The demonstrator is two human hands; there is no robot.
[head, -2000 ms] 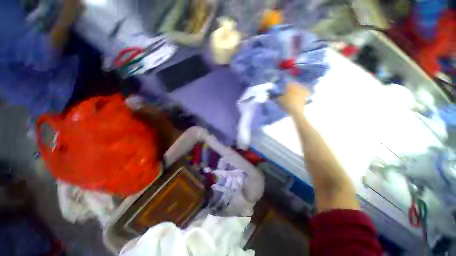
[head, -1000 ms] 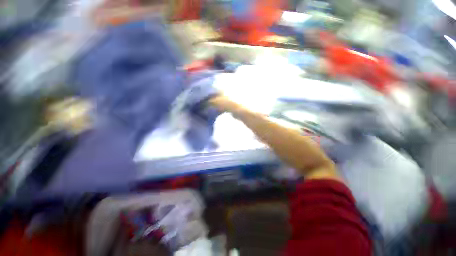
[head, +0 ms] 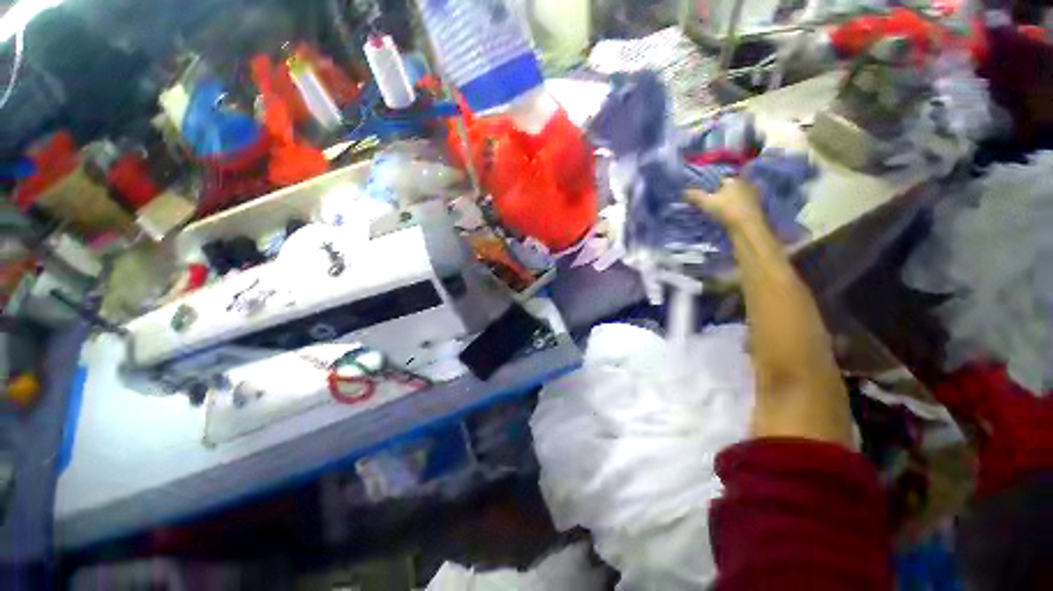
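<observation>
My right hand (head: 730, 206) is stretched forward at the upper right, its fingers closed on a blue-grey cloth bundle (head: 661, 202). The bundle has a red band and white strips hanging below it. The bundle is over the far end of the tables, beside a red-orange plastic bag (head: 540, 179). A large heap of white cloth pieces (head: 647, 427) lies below my forearm. My left hand is not in view.
A white lockstitch machine (head: 289, 294) stands on a blue-edged table (head: 150, 485) at left. Scissors (head: 352, 383) and a black flat object (head: 499, 343) lie on it. Thread cones (head: 390, 75) stand behind. More white cloth (head: 999, 271) is heaped at right.
The view has swung right along the tables. My right hand still holds the blue-grey bundle, now beyond the white machine instead of over the bright white table area.
</observation>
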